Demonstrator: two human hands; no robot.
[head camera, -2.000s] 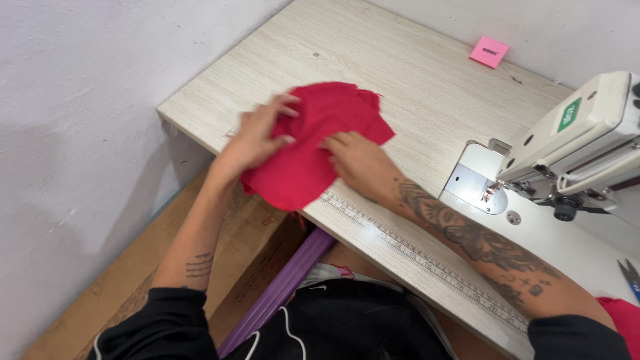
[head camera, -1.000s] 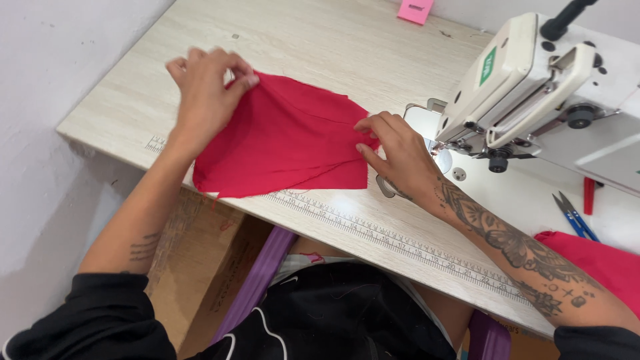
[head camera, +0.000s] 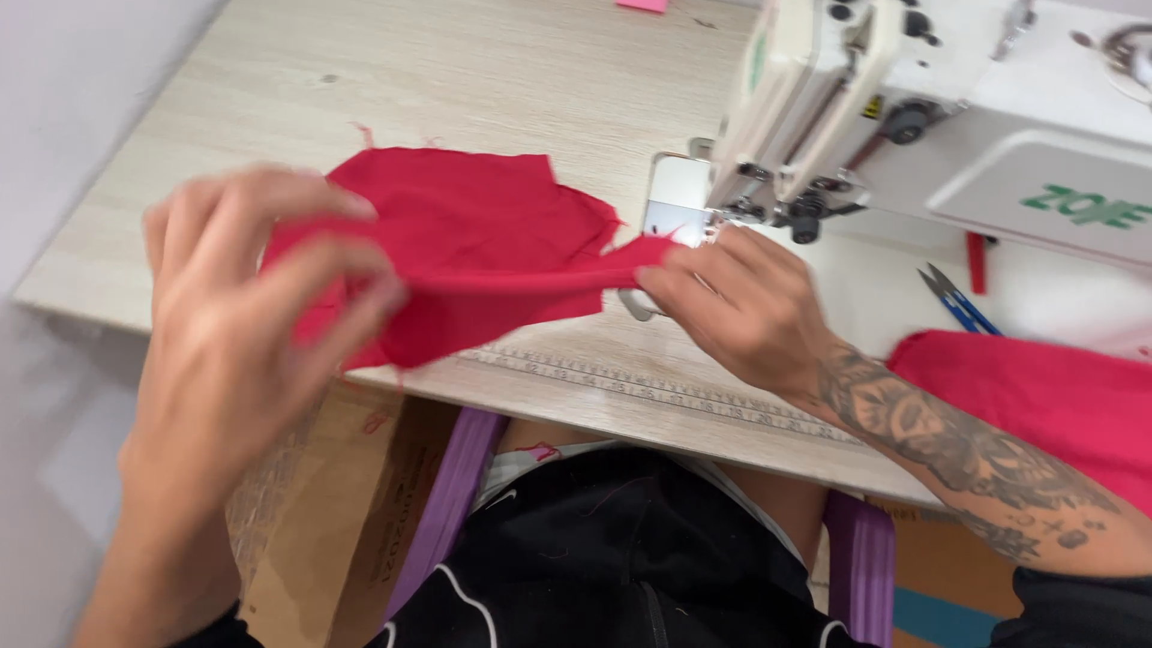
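Observation:
A red cloth piece (head camera: 468, 207) with frayed edges lies on the wood-grain table, left of the sewing machine's needle plate. My right hand (head camera: 742, 310) pinches the right end of a folded strip of it, just in front of the needle area. Over the cloth's left part is my left hand (head camera: 261, 288), blurred, its fingers curved around the fabric; whether they grip it is hard to tell. Between the hands the fold runs nearly straight.
A white Zoje sewing machine (head camera: 1008, 135) stands at the right. Near it are blue-handled thread snips (head camera: 958, 301), a red tool (head camera: 976, 263) and more red cloth (head camera: 1026, 387). A printed ruler tape (head camera: 648, 393) follows the front edge. A pink note (head camera: 642, 4) lies behind.
The cloth, spread out between both hands a second ago, now has a narrow fold stretched toward my right hand. The view has shifted toward the machine.

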